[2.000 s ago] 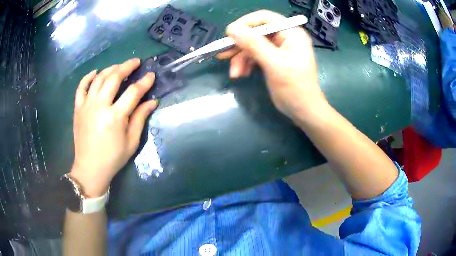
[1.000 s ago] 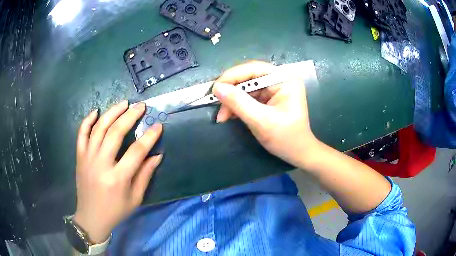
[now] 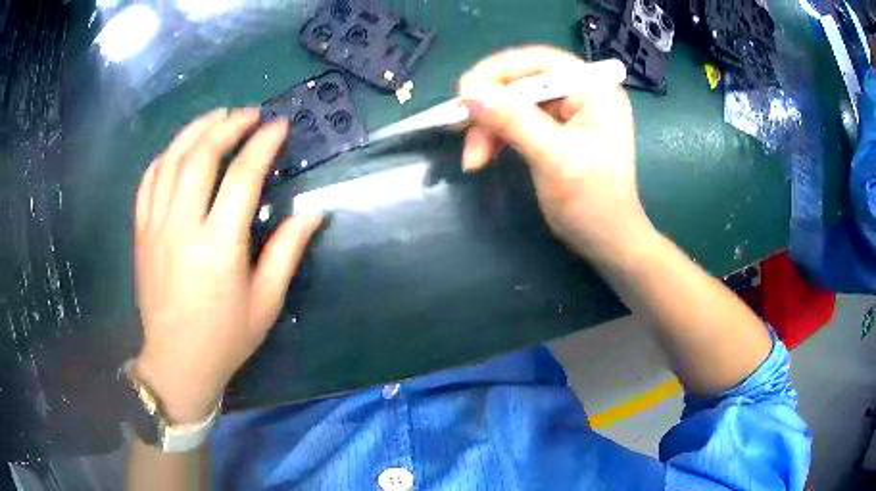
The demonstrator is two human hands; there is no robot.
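Observation:
A black camera bracket (image 3: 317, 125) with round lens holes lies flat on the green mat, its left edge partly under the fingers of my left hand (image 3: 206, 249). My left hand rests palm down, fingers apart; whether it presses the bracket is unclear. My right hand (image 3: 547, 134) holds white-silver tweezers (image 3: 418, 122), slightly blurred. Their tips are at the bracket's right edge; I cannot tell whether they touch it or hold a piece. A second black bracket (image 3: 370, 43) lies just beyond. The release strip is not clearly visible; something small and pale shows beneath my left hand.
Loosely stacked brackets (image 3: 629, 43) and a dark bracket pile (image 3: 735, 38) lie at upper right, beside a yellow bit (image 3: 712, 76) and wrinkled clear film (image 3: 764, 115). Another person's blue sleeve (image 3: 845, 230) is at the right edge. A red object (image 3: 799, 302) stands below the bench edge.
My right hand and tweezers have moved up and right, from the clear strip with small rings to the near bracket. My left fingers have moved up onto the bracket's left side.

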